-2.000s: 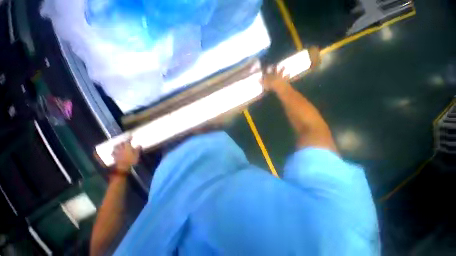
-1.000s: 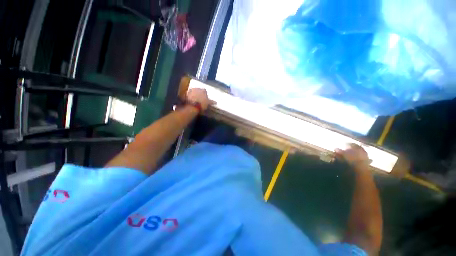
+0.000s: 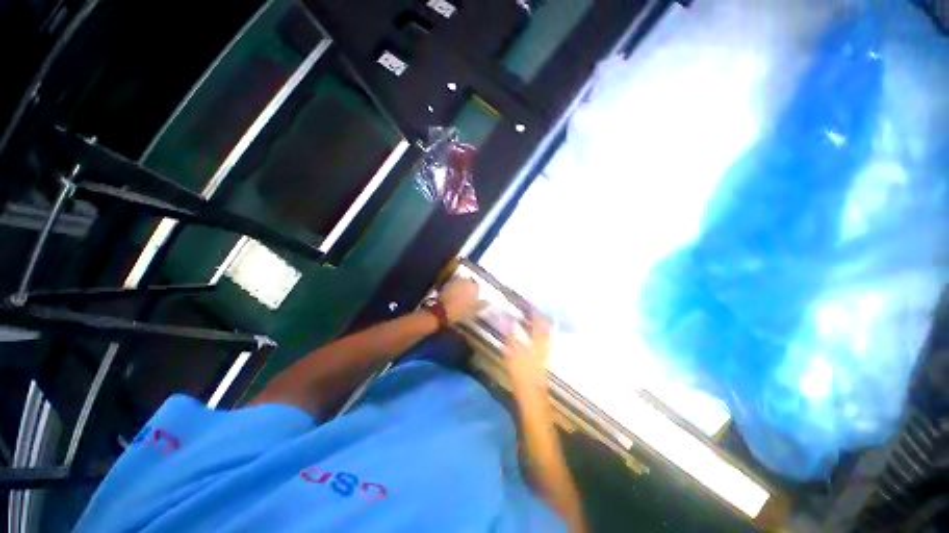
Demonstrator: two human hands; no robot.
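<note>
A long narrow carton (image 3: 666,448) with a bright white face and brown edges lies slantwise along the near edge of the white stack. My left hand (image 3: 458,300), with a red band at the wrist, is on the carton's upper left end. My right hand (image 3: 529,344) is close beside it, fingers spread over the carton's left part. Something pale lies between the hands, too blurred to name. Whether either hand grips it cannot be told.
A heap of blue and white plastic film (image 3: 770,239) covers the stack. A small clear bag with reddish contents (image 3: 452,177) lies on the line's dark edge. The green line conveyor (image 3: 286,224) with black panels and a white label runs at the left.
My right hand has moved from the carton's right part to beside my left hand. The view has turned, and the carton now slants more steeply down to the right.
</note>
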